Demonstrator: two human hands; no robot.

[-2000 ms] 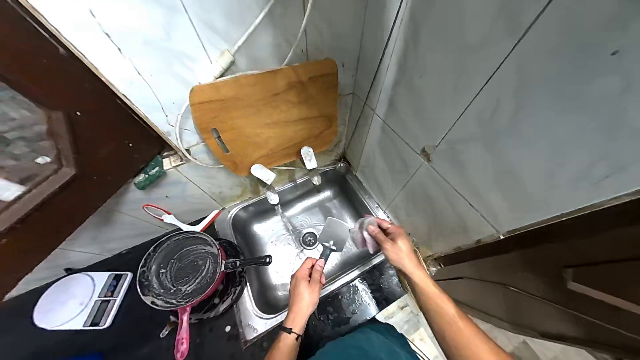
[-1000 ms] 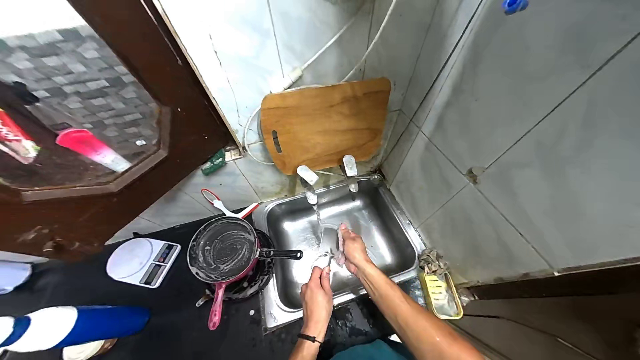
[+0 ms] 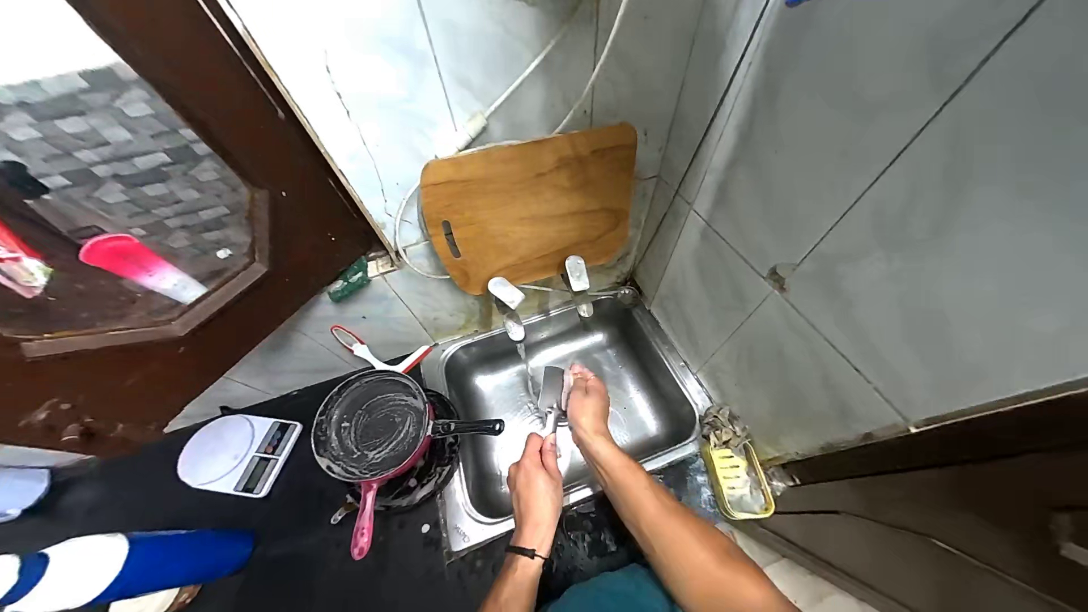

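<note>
My left hand (image 3: 537, 476) grips the handle of a metal spatula (image 3: 552, 389), its flat blade pointing up over the stainless steel sink (image 3: 495, 501). Against the right side of the blade is my right hand (image 3: 588, 404), closed around a pale sponge or cloth (image 3: 568, 388) that is mostly hidden by the fingers. Water runs from the left faucet (image 3: 510, 310) beside the blade into the basin. The right faucet (image 3: 578, 285) stands close to it.
Left of the sink, a black frying pan (image 3: 371, 425) sits on a pink-handled pan (image 3: 364, 518) on the stove. A kitchen scale (image 3: 240, 453) is further left. A wooden cutting board (image 3: 535, 204) leans on the wall behind. A yellow soap container (image 3: 738, 480) stands at the right.
The spatula blade, apart from the right hand's sponge or cloth two seconds ago, is now against it. The view has shifted, bringing the door panel and yellow container into sight.
</note>
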